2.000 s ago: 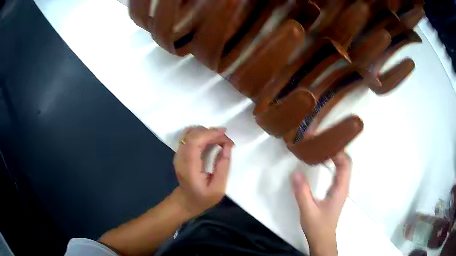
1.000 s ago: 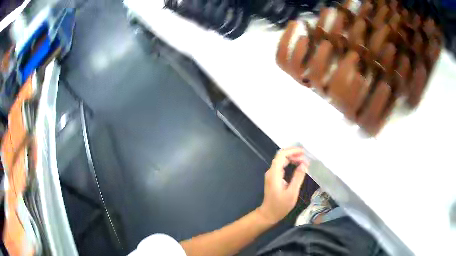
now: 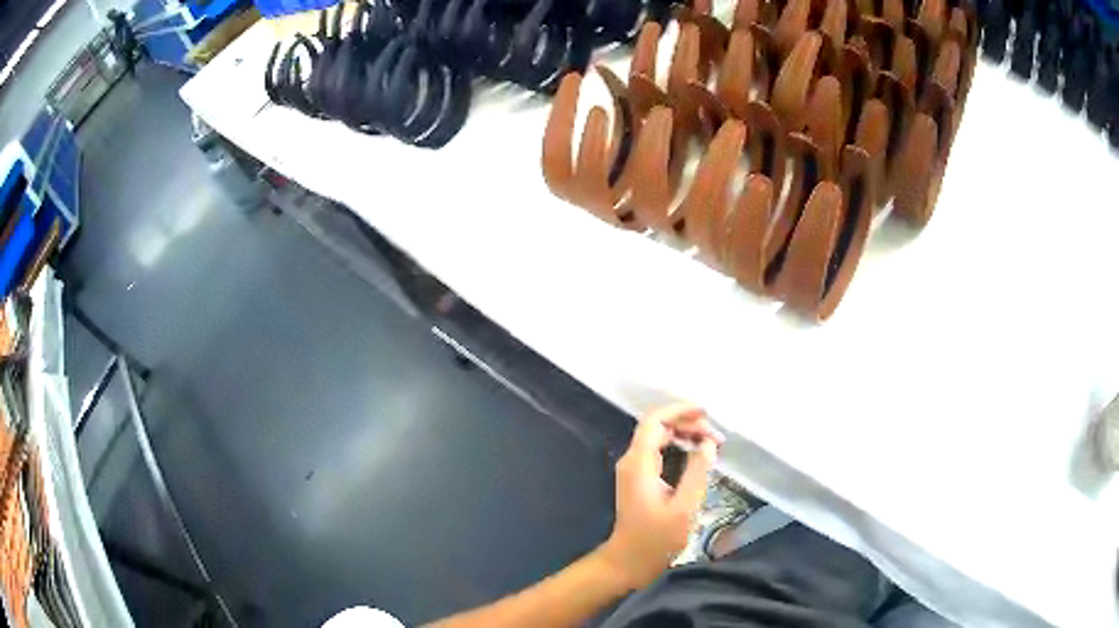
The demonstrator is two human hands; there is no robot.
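Brown headbands (image 3: 812, 245) stand in overlapping rows on the white table (image 3: 969, 405), at the upper right of the view. Black lining shows inside some of the curves. My left hand (image 3: 663, 478) is at the table's front edge, away from the headbands. Its fingers are curled towards the thumb with a gap between them, and I see nothing held in it. My right hand is out of the picture.
Black headbands (image 3: 380, 86) lie clustered at the table's far left, and more dark loops (image 3: 1055, 55) are at the upper right. Dark floor (image 3: 331, 405) lies left of the table. A rack with orange-brown sheets (image 3: 19, 491) is at the left rim. A pale object is cut off at the right rim.
The view has swung left and shows more floor and the black headbands. My right hand, near a front headband two seconds ago, has left the picture. My left hand stays curled, now at the table edge.
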